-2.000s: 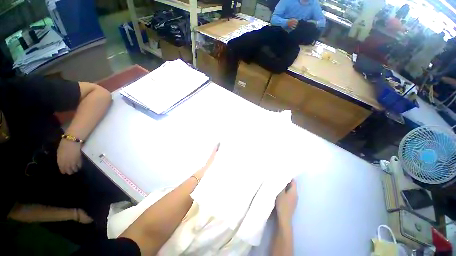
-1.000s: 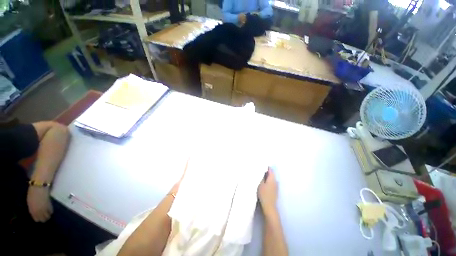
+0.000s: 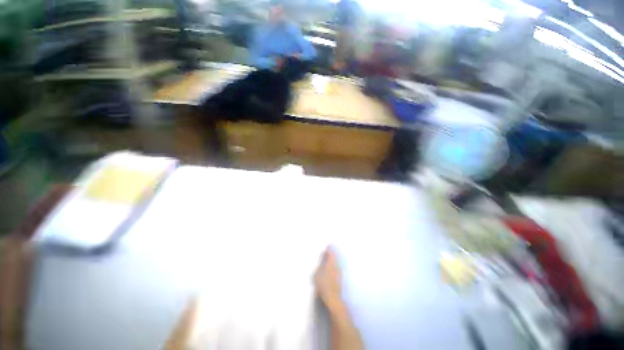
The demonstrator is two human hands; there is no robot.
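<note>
The white garment (image 3: 256, 307) lies on the pale table, washed out, so its outline is hard to tell from the table top. Its far end shows as a small white bump at the table's far edge. My right hand (image 3: 330, 275) lies at the garment's right side, blurred; its fingers point away from me and I cannot tell whether they grip cloth. Of my left arm, a blurred strip (image 3: 183, 324) shows at the garment's left side near the bottom edge; the left hand's fingers are washed out.
A paper stack (image 3: 81, 217) with a yellow sheet is on the table's left. A person's arm (image 3: 14, 294) is at the left edge. A fan (image 3: 465, 152), yellowish block (image 3: 458, 269) and red basket (image 3: 557, 273) are at right. A person in blue (image 3: 280, 42) is behind the far table (image 3: 342, 102).
The view has turned to the right and blurred; the paper stack, garment and fan now sit further left in the picture. My left hand shows less. No clear garment movement on the table.
</note>
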